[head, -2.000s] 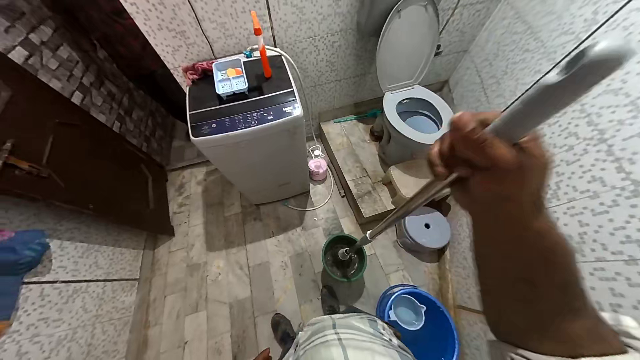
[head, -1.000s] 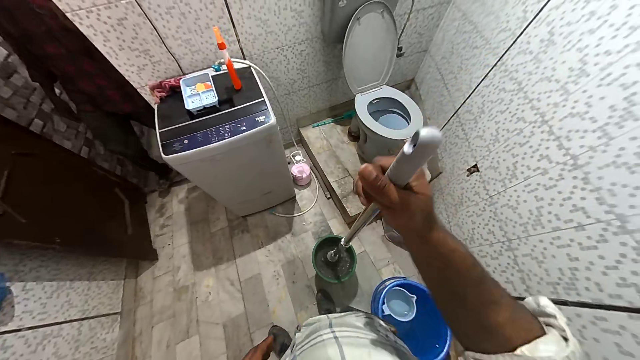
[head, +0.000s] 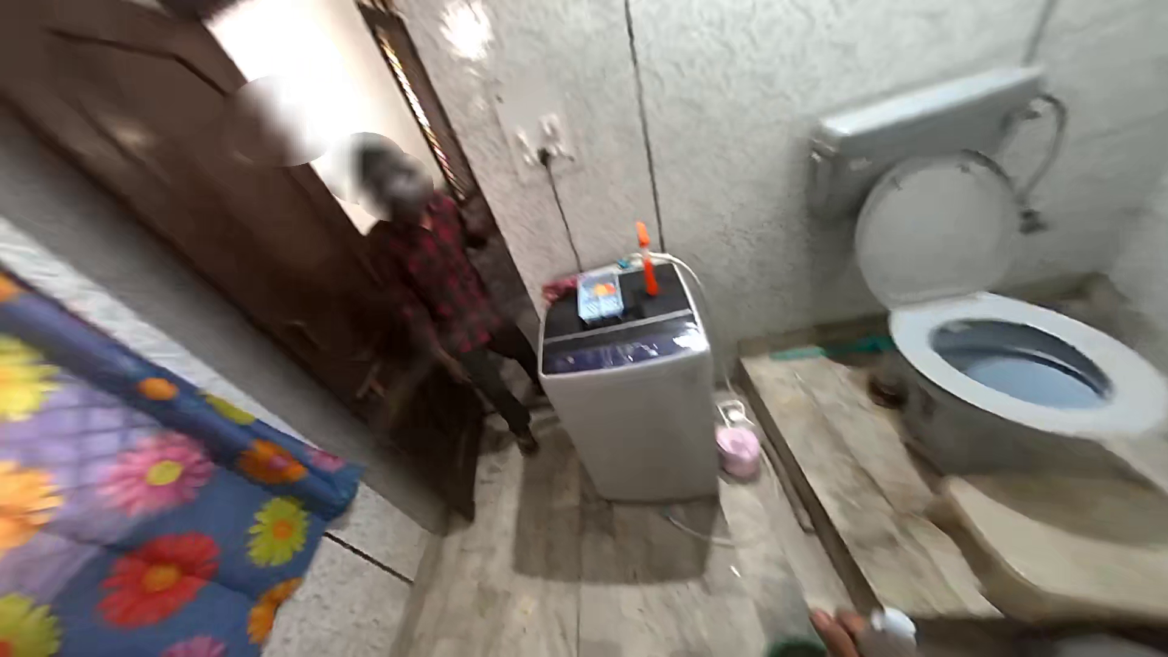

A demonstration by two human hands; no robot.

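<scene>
At the bottom edge, only the fingers of my right hand [head: 841, 631] show, closed around a pole whose pale rounded end [head: 894, 624] sticks up beside them. The rest of the pole and its lower end are out of view. Just left of these fingers, a sliver of the green bucket's rim [head: 796, 648] is visible. My left hand is out of view.
A person in a checked shirt [head: 447, 283] stands by the brown door [head: 301, 274]. A washing machine [head: 639, 420] bears an orange-handled item [head: 647, 260]. A pink container [head: 738, 452], a raised tiled step [head: 821, 456], a toilet [head: 1022, 365] and a flowered cloth [head: 155, 511] are around.
The view has swung up and left, toward the door. My right hand and the pole, in full view before, now show only at the bottom edge. The blue bucket is out of view.
</scene>
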